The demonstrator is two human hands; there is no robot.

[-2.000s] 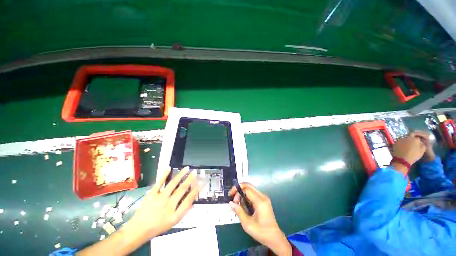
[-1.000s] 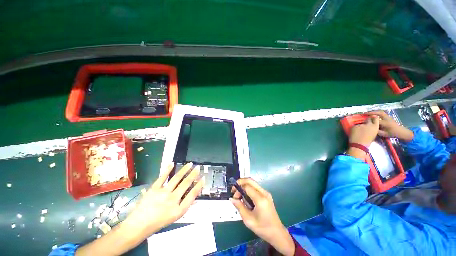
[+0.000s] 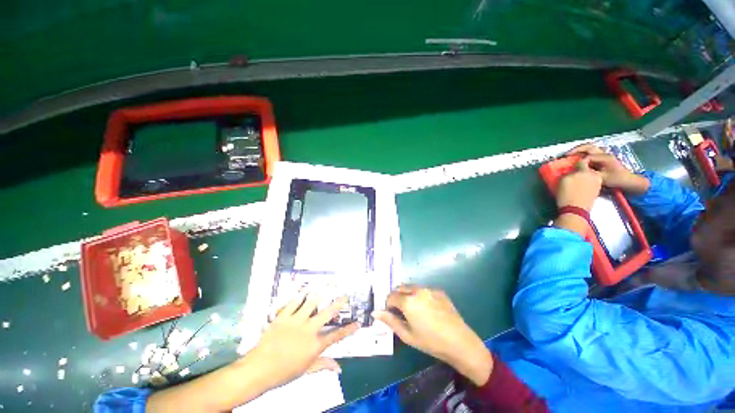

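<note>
An open tablet unit lies in a white fixture in front of me, its circuit board at the near end. My left hand lies over the lower left of the board, fingers partly spread. My right hand is at the lower right corner of the tablet, thumb and fingertips close together. I cannot tell whether anything is between its fingertips; the dark tool is not visible. Part of the board is hidden by my left hand.
A red bin of cream pieces stands at left, with small wired pieces beside it. Another tablet in an orange-red fixture lies on the conveyor. A neighbouring worker's blue sleeve and hands are at right, over a red fixture. A white sheet lies below.
The dark tool seen earlier in my right hand no longer shows. My left hand's fingers have shifted right and lower over the board. The neighbour's hands have moved onto their red fixture's far end.
</note>
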